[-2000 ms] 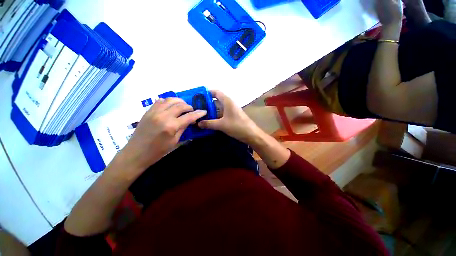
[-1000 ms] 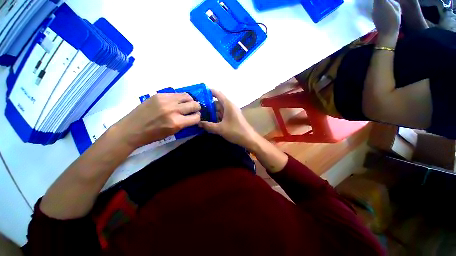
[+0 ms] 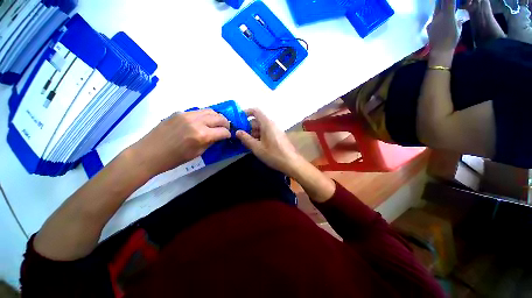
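My left hand (image 3: pixel 189 137) and my right hand (image 3: pixel 267 139) meet at the table's front edge around a shiny blue tray (image 3: pixel 228 110). The left hand's fingers grip the near left side of the tray and cover much of it. The right hand's thumb and fingers hold its right end. A white and blue retail box (image 3: pixel 169 179) lies under my left forearm, its blue end next to the tray. How far the tray sits inside the box is hidden by my fingers.
A blue tray with a coiled black cable (image 3: pixel 256 43) lies ahead. More blue trays (image 3: pixel 367 14) are behind it. Fanned cartons (image 3: pixel 64 99) stand at left. Another person's arm (image 3: pixel 446 75) is at upper right, above a red stool (image 3: pixel 356 145).
The box end has come nearer the tray, and my left hand has moved left and now covers most of it. The tray's black coil no longer shows clearly.
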